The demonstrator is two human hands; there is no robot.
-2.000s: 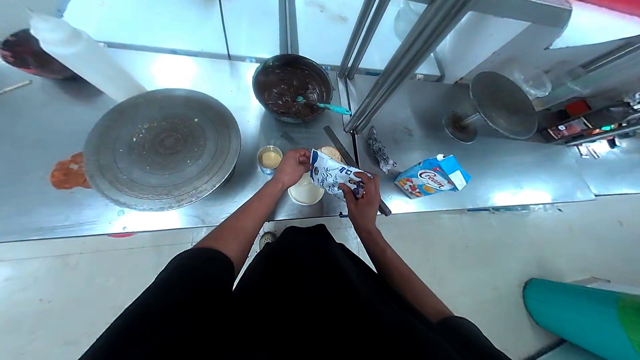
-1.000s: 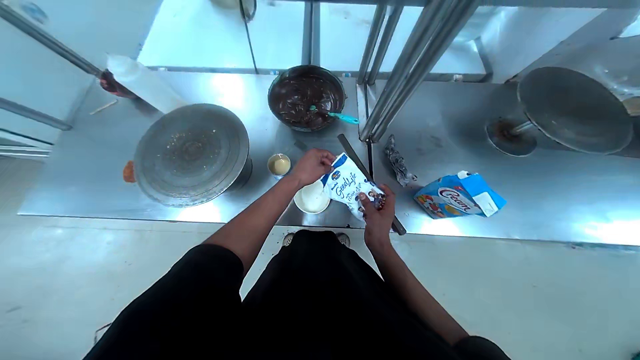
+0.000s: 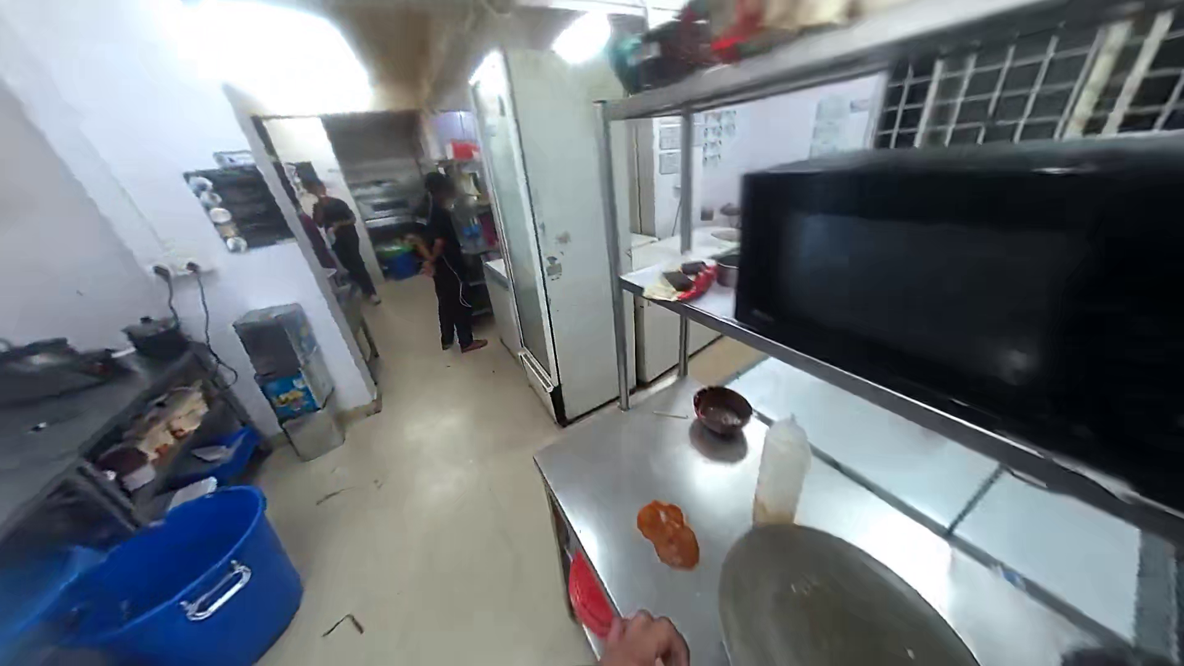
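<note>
Only the knuckles of one of my hands, seemingly my left hand [image 3: 645, 640], show at the bottom edge, beside the steel worktable's edge and left of a round grey turntable [image 3: 832, 601]. Whether it holds anything is hidden. My right hand is out of view. An orange-brown patch or flat item [image 3: 670, 535] lies on the steel worktable [image 3: 610, 453]. Behind the turntable stands a translucent squeeze bottle [image 3: 782, 467], and a dark brown bowl [image 3: 722, 411] sits farther back. A red rounded object [image 3: 590, 594] shows below the table's edge.
A black microwave [image 3: 925, 259] stands on the steel shelf above the worktable. A large blue tub [image 3: 194, 583] is on the floor at left, near another counter [image 3: 55, 435]. A tall white fridge [image 3: 564, 231] stands behind the table. Two people [image 3: 446, 259] are in the background.
The view has swung strongly up and to the left. Both hands were on a white and blue packet before; now the packet and my right hand are out of view.
</note>
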